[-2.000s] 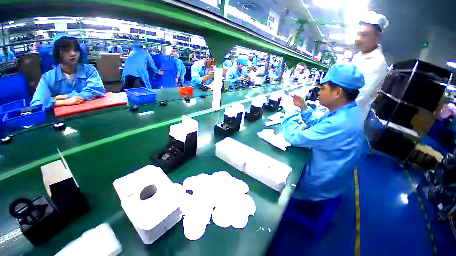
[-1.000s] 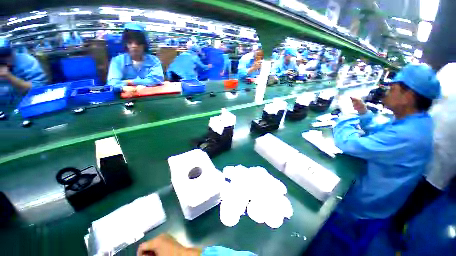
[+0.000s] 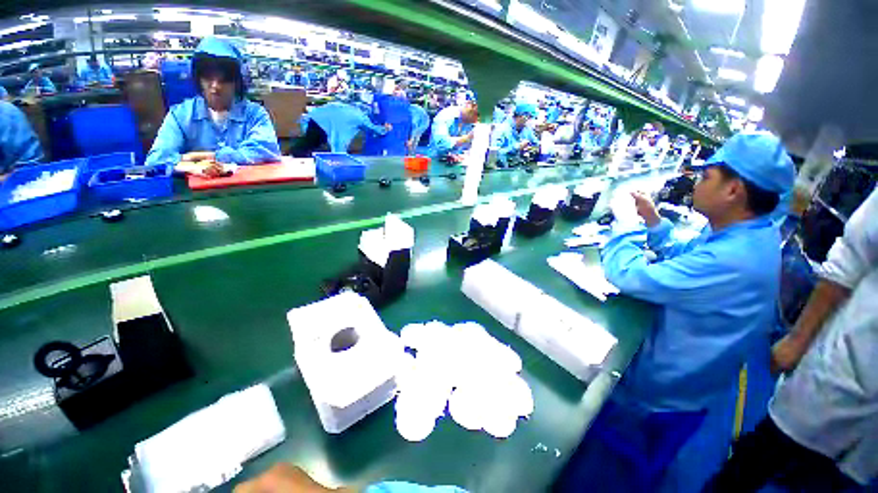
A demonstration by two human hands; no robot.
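My right hand [image 3: 281,480] shows at the bottom edge, cut off, with a blue sleeve [image 3: 414,487] to its right; its fingertips are hidden. It is just right of a white bag or sheet stack [image 3: 207,438] on the green bench. My left hand is out of the picture. An open black gift box [image 3: 91,385] with black rings stands at the left, its pale-lined lid upright. A white insert stack [image 3: 347,371] with a dark round hole stands in the middle. White round pads [image 3: 462,376] lie in a loose pile beside it.
A long white insert row [image 3: 539,318] lies further right. More black gift boxes [image 3: 385,270] stand along the bench. Blue bins [image 3: 43,197] and a red mat [image 3: 255,173] are opposite. A blue-smocked worker [image 3: 708,279] sits at right; a person in white [image 3: 828,356] stands behind.
My right hand, absent two seconds ago, shows at the bottom edge, slightly lower than one second ago. The view has swung right, then partly back. The person in white is nearer the right edge.
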